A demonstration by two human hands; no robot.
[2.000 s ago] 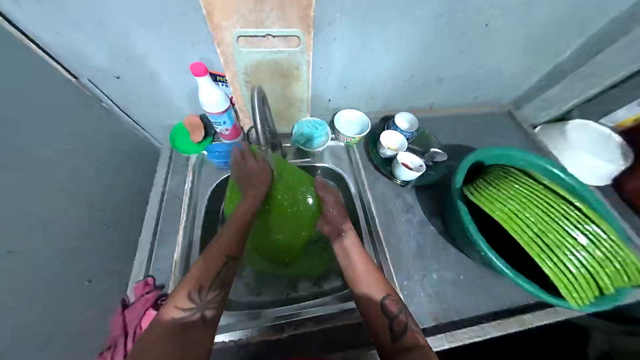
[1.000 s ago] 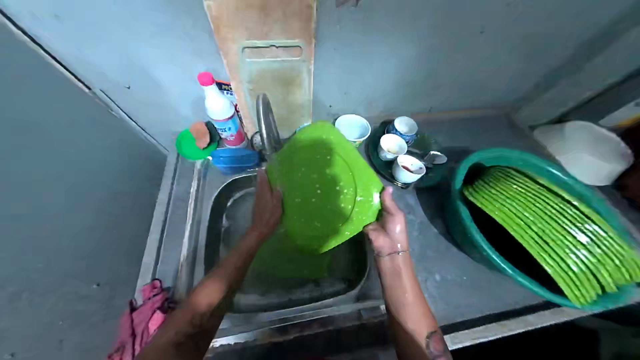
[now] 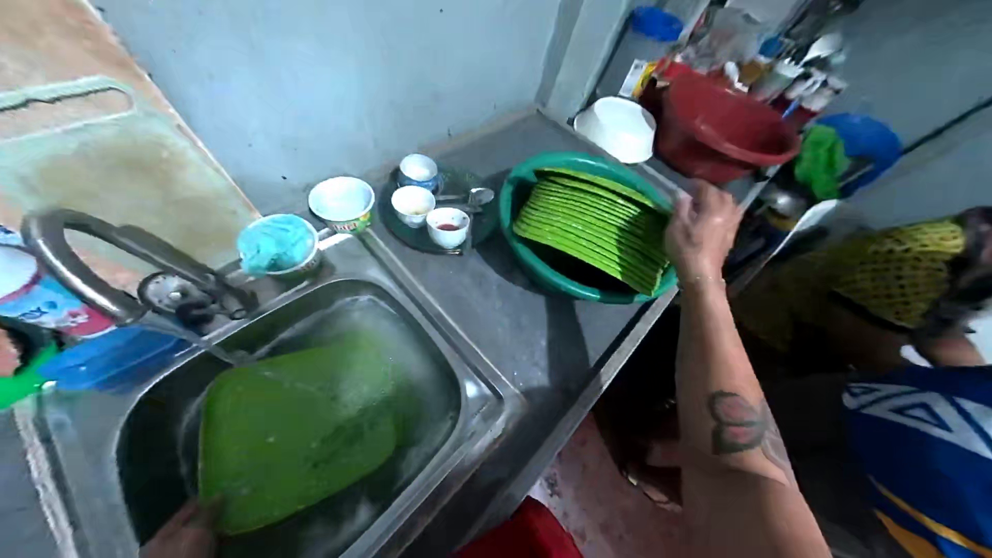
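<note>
My left hand, partly cut off at the bottom edge, touches the lower left corner of a green square plate lying in the water of the steel sink. Its fingers are mostly hidden. Water runs from the curved metal faucet near that plate's upper edge. Off to the right, my right hand is at the right rim of a green plastic basin, its fingers bent down over the far side. Inside the basin a row of green plates leans on edge.
Small cups and spoons stand on a dark plate beside the sink. Two tubs line the wall, one holding a turquoise cloth. Behind the basin are a white bowl and a red basin. Other people are at the right.
My right hand has moved from the green plate to the basin's rim. The plate held up in both hands a second ago is no longer raised. The view has swung right.
</note>
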